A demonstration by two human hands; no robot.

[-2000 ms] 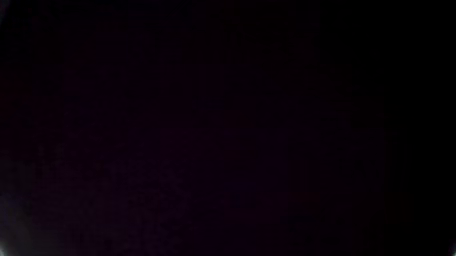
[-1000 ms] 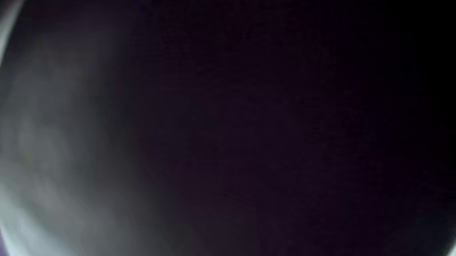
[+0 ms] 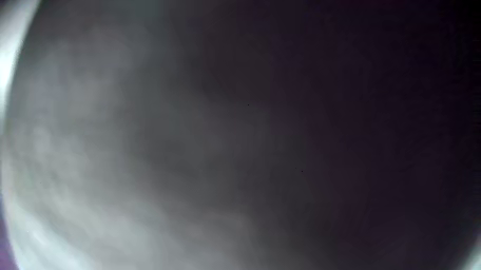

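Note:
A dark, blurred surface (image 3: 132, 142) lies very close to the lens and fills nearly the whole head view. It is greyish at the left and bottom and almost black at the right. I cannot tell what it is. No hand can be made out, and neither my left hand nor my right hand is recognisable. Any work or tool is hidden.
A bright, pale strip (image 3: 7, 58) shows at the upper left rim. A small bright patch (image 3: 471, 259) shows at the lower right corner. A purple sliver (image 3: 5, 250) shows at the lower left rim. None can be identified.
The view was almost fully black and has grown lighter from the left. The grey area now reaches past the middle, and the bright strip at the upper left is wider.

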